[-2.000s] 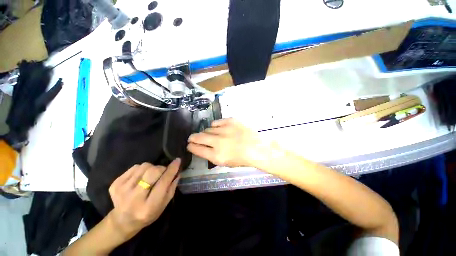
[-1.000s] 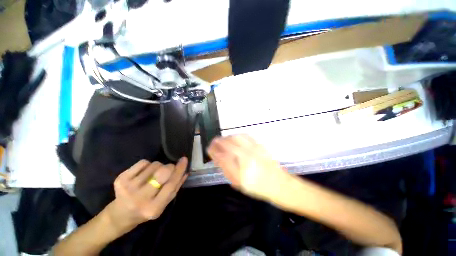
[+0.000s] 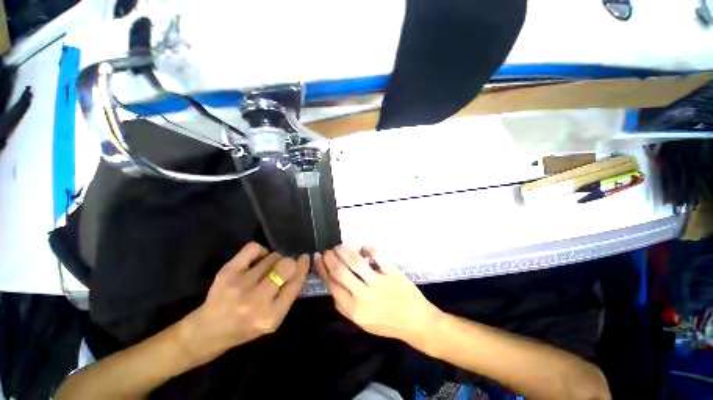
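Observation:
A large black garment piece lies under the machine's left end and hangs over the table's front edge. A narrow dark strip lies along its right side, below the presser foot. My left hand, with a yellow ring, pinches the cloth's near edge below the foot. My right hand pinches the strip's near end, right beside my left fingertips. The needle itself cannot be made out.
The white machine head has a black fabric band over it. Yellow-red snips lie at the right by a tan cardboard piece. Blue tape is at the left. A ruler-marked edge runs along the front.
My right hand has moved left to meet my left hand. The strip, earlier apart from the garment piece with a gap, now lies against it. The view has shifted closer.

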